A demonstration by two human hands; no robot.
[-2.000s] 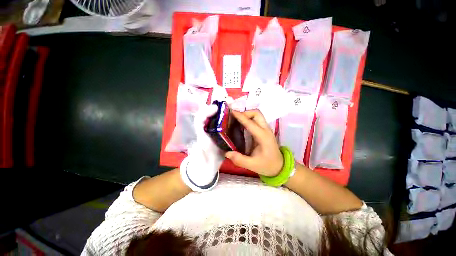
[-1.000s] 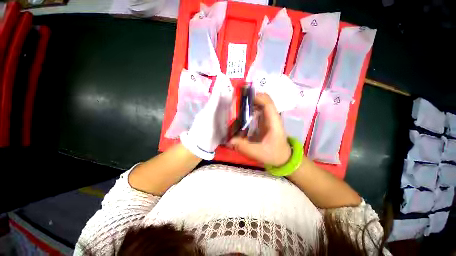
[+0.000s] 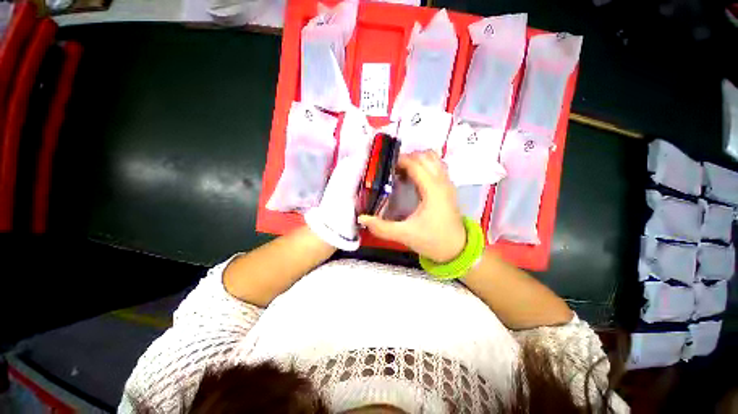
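Observation:
A small red and black device, likely a compact camera (image 3: 377, 171), is held edge-up between my hands over the front of the red tray (image 3: 530, 257). My left hand (image 3: 346, 179), in a white glove, rests against its left side; its fingertips are partly hidden. My bare right hand (image 3: 429, 209), with a lime-green wristband, grips its right side between thumb and fingers. Whitish bags (image 3: 488, 74) with dark units inside lie in two rows on the tray. A white printed label (image 3: 375, 89) lies flat in a tray pocket with no bag.
The tray lies on a dark green shiny surface (image 3: 178, 145). Red tray edges (image 3: 57, 137) stand at the far left. More whitish bags (image 3: 676, 218) lie in rows at the right. A white board edge (image 3: 162, 10) shows at the top.
The device has been turned in my hands; its red side now faces up and left. The tray and bags sit slightly further left in view than a second ago.

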